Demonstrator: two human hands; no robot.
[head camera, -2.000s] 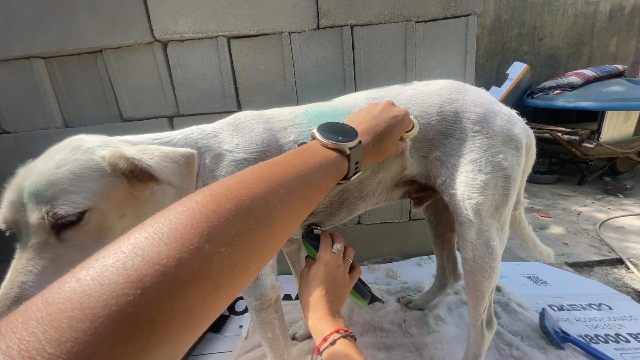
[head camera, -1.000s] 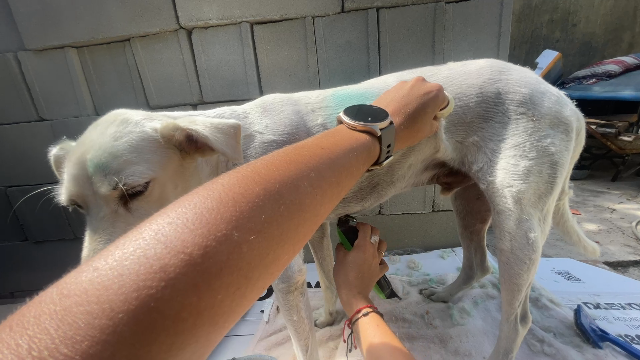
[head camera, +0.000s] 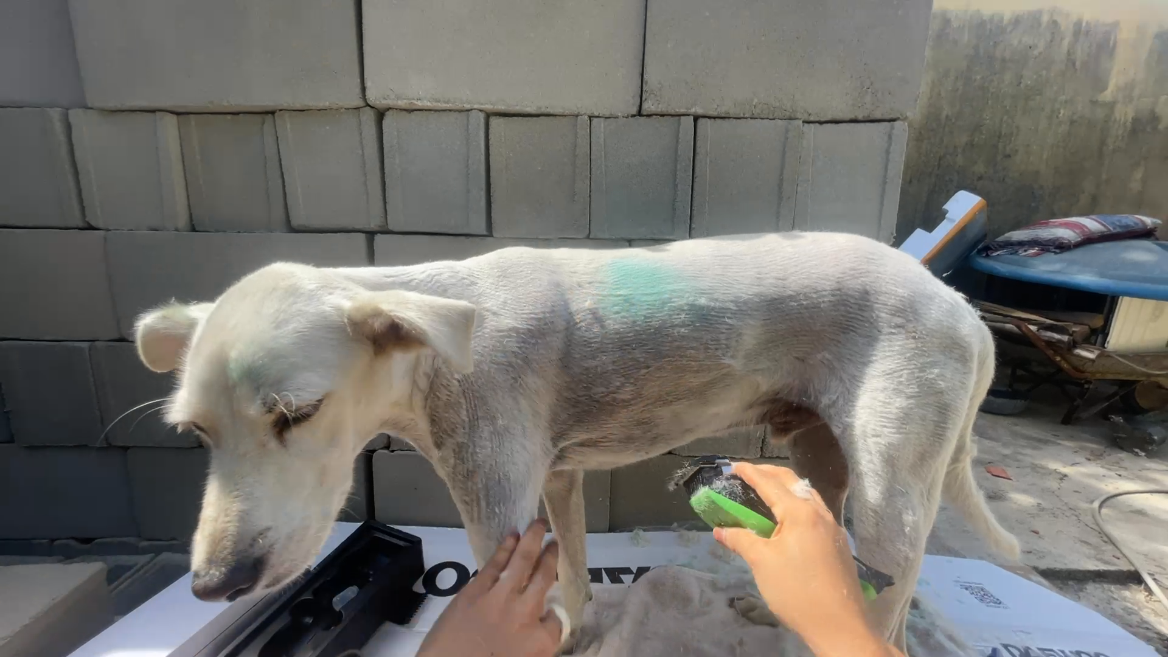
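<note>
A white short-haired dog (head camera: 657, 365) stands side-on, its head lowered at the left and a turquoise patch on its back. In my right hand (head camera: 803, 557) is a green and black hair clipper (head camera: 735, 502), held below the dog's belly, with loose hair around its blade end. My left hand (head camera: 506, 593) is at the dog's front leg, fingers slightly apart and holding nothing; whether it presses on the leg I cannot tell. Under the dog lies a pale cloth (head camera: 675, 607) with tufts of clipped hair, on white printed sheeting (head camera: 1031, 607).
A black case tray (head camera: 365, 584) lies by the front legs. Grey concrete blocks (head camera: 502, 64) are stacked behind the dog. At the right are a blue table-like surface (head camera: 1077, 265) with a folded textile (head camera: 1072, 234), and a hose (head camera: 1109, 529) on the ground.
My left arm has come away from the dog's flank and is now down by its front leg. The clipper has moved right, away from behind the front legs. The view has shifted.
</note>
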